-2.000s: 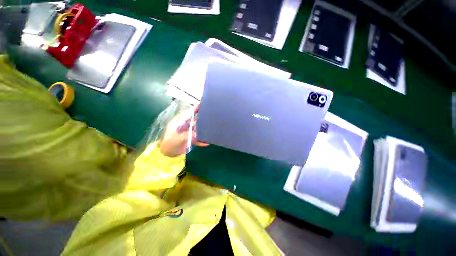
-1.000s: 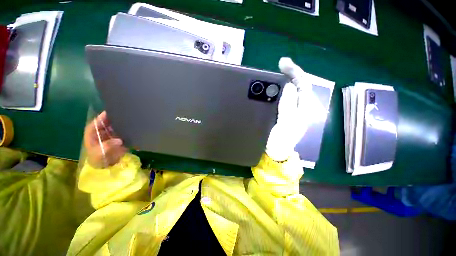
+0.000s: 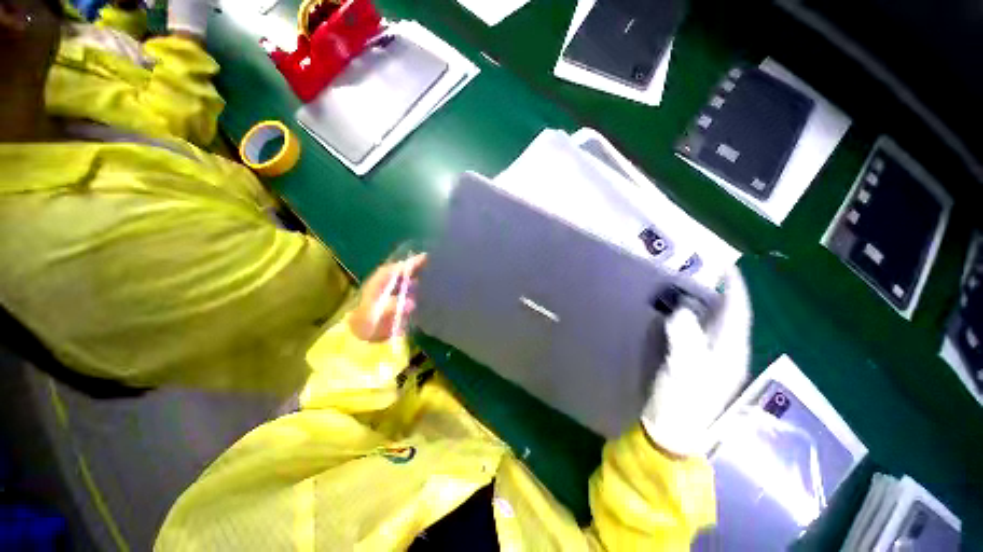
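Note:
A grey tablet back cover [image 3: 528, 291] is held tilted above the green bench, its logo side up. My bare left hand [image 3: 388, 300] holds its left end, with some clear film around the fingers. My right hand [image 3: 703, 367], in a white glove, grips the right end beside the camera lens area [image 3: 681, 302], which is partly covered by the glove and blurred. Behind the cover, more silver covers [image 3: 614, 199] lie with white sheets.
The green bench [image 3: 517, 102] bears dark covers [image 3: 749, 129] on white sheets along its far side. A silver cover [image 3: 798, 453] and a stack [image 3: 916, 528] lie right. At left are a yellow tape roll [image 3: 270, 148], a red object [image 3: 329, 49] and people in yellow smocks [image 3: 140, 259].
The view has swung left, bringing the neighbouring people and red object into the picture. Both hands still hold the cover, now more tilted. The glove has moved over part of the camera area.

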